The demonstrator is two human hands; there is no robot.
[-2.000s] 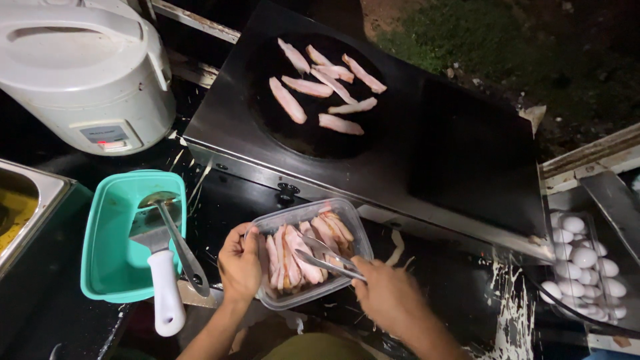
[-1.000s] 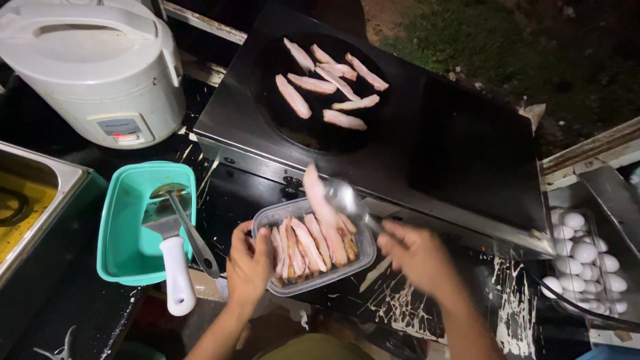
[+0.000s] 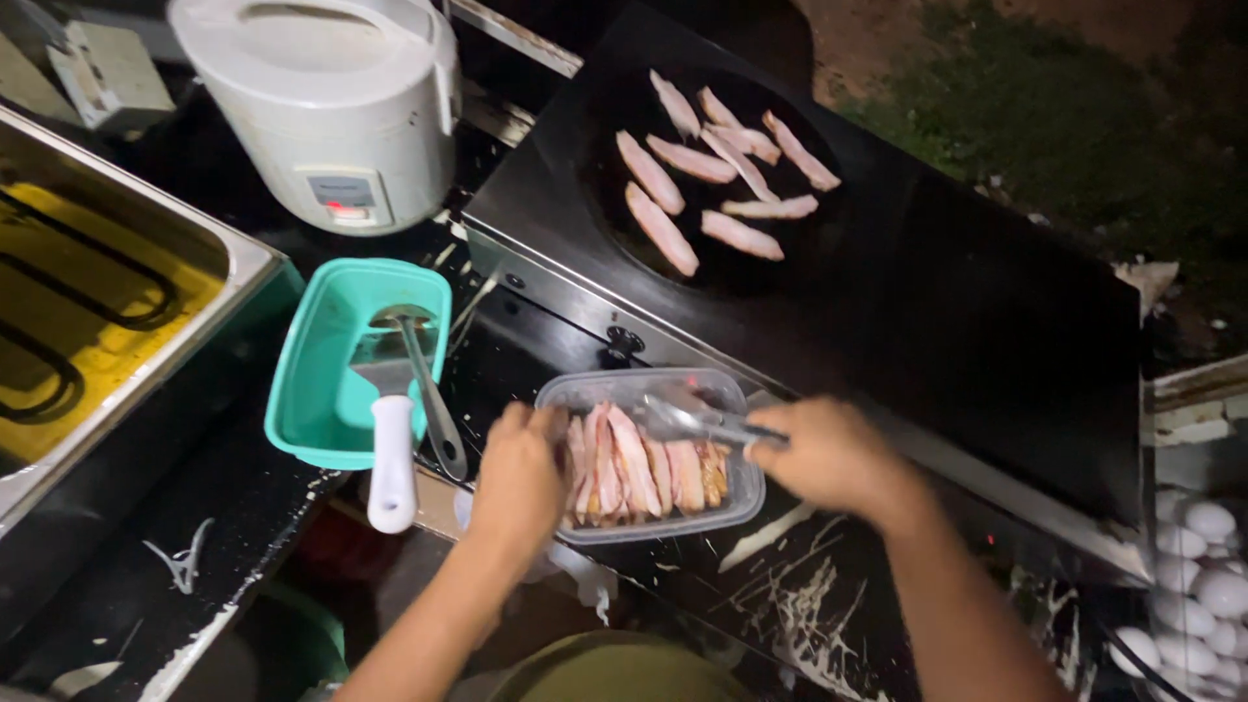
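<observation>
My left hand grips the left rim of a clear plastic container, its fingers partly hidden at the edge. Strips of raw meat stand side by side in that container. My right hand is closed around the handle of metal tongs, whose blurred tips are over the container, above the strips. Beyond my hands, several pale meat strips lie spread on the round dark cooking area of a flat griddle.
Left of the container, a teal plastic tub holds a white-handled spatula and a metal spoon. Behind it is a white rice cooker. A fryer with yellow oil stands far left, eggs at lower right.
A strip held in the tongs over the container one second ago is no longer there, and one more strip lies at the left of the griddle's round area. The tongs are back over the container.
</observation>
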